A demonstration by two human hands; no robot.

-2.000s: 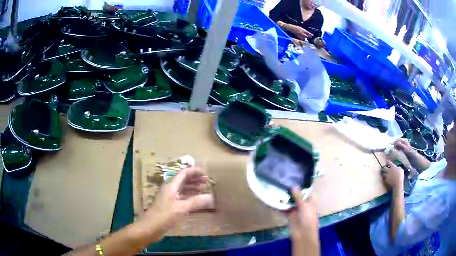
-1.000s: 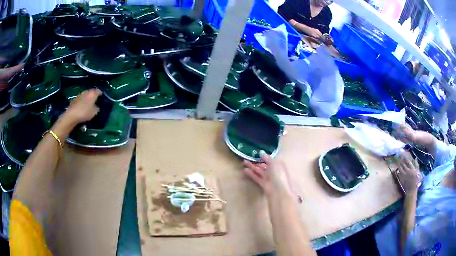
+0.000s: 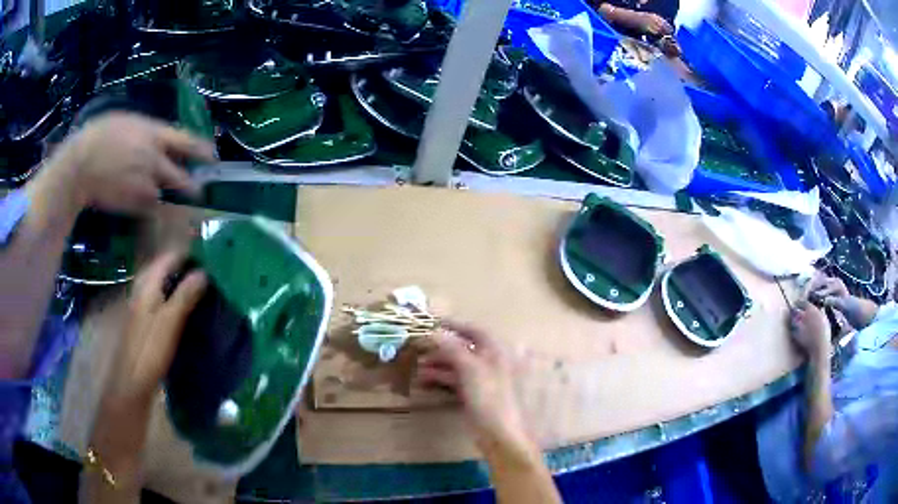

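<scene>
My left hand [image 3: 148, 330], with a gold bracelet, holds a green silver-rimmed housing [image 3: 281, 315] at the left, its dark recess partly behind the fingers. My right hand [image 3: 478, 379] is at the right side of the stained brown glue pad [image 3: 359, 391]. Its fingertips are at the ends of thin pale sticks [image 3: 399, 317] lying over pale green-white adhesive [image 3: 379, 342]. The hand is blurred, so I cannot tell if it grips a stick.
Two housings [image 3: 612, 248] [image 3: 706, 297] lie on the cardboard at the right. Another person's hand [image 3: 128, 162] reaches in at upper left. A metal post [image 3: 458, 94] stands before piled housings [image 3: 281, 113]. A neighbour's hands [image 3: 815, 320] work at the right, near crumpled white plastic [image 3: 763, 236].
My left hand has taken a housing from the left pile and brought it nearer. The middle housing has moved right, beside the other. My right hand has left it and moved to the sticks.
</scene>
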